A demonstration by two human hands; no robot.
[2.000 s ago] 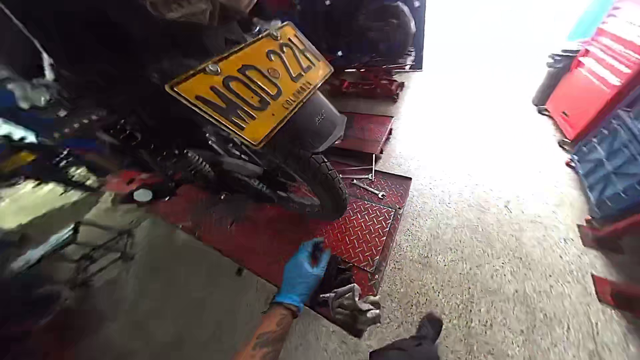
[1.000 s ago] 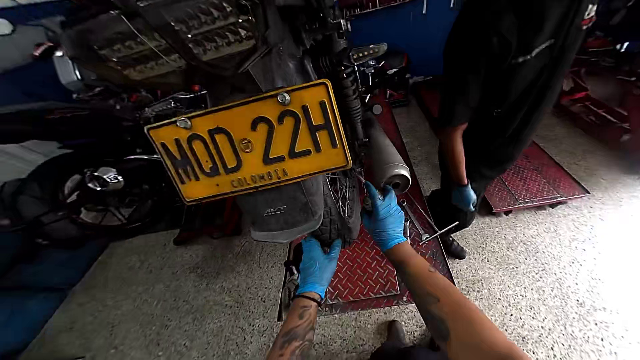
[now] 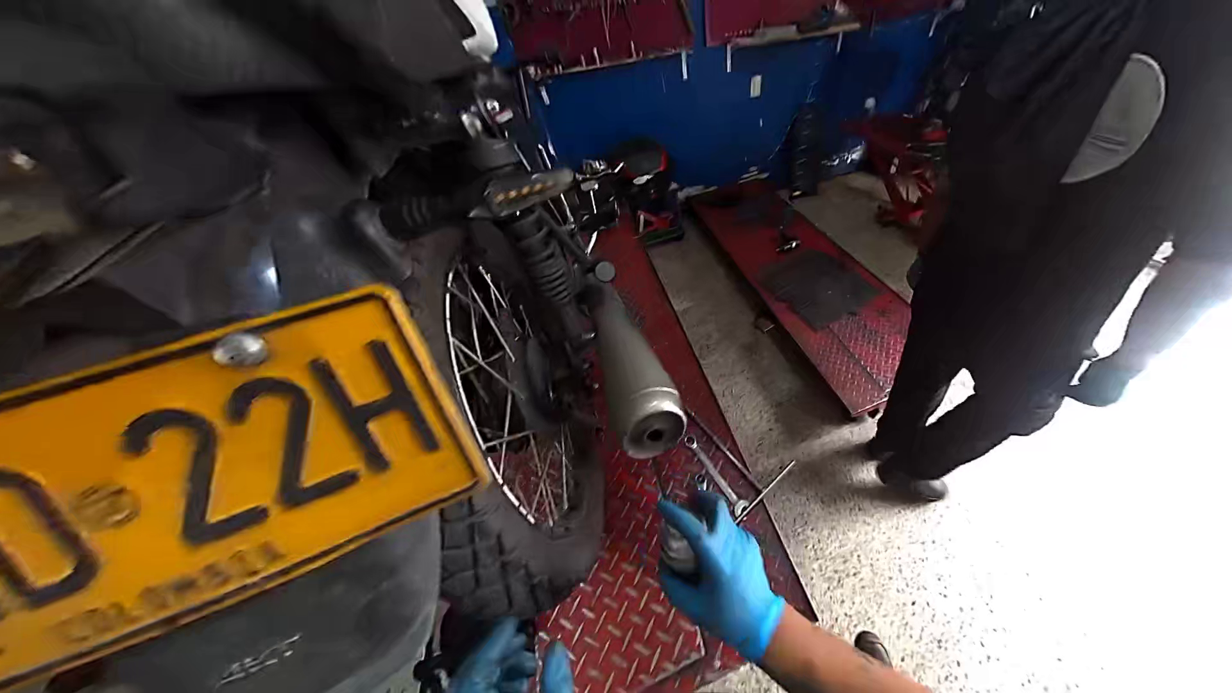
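My right hand [image 3: 717,577], in a blue glove, is closed around a small silvery cylindrical object [image 3: 679,551], largely hidden by the fingers. A thin dark rod rises from it toward the muffler [image 3: 640,385] of a motorcycle. Low in the view, my left hand [image 3: 508,662], also gloved, is beside the bottom of the rear tyre [image 3: 491,558]; the frame edge cuts it off, so its hold is unclear. The yellow licence plate [image 3: 231,462] fills the near left. A combination wrench [image 3: 712,476] and a thin metal bar [image 3: 767,491] lie right of the muffler tip.
The motorcycle stands on a red diamond-plate ramp [image 3: 626,626]. A second red ramp [image 3: 818,289] lies farther right. A person in dark clothes [image 3: 1011,241] stands at the right. Tool boards [image 3: 597,34] hang on the blue back wall, with a red jack [image 3: 900,168] on the floor.
The view has swung repeatedly. One second ago my right hand was beside the muffler tip; now it is below it. Two seconds ago one gloved hand showed, near pale cloth on the ramp.
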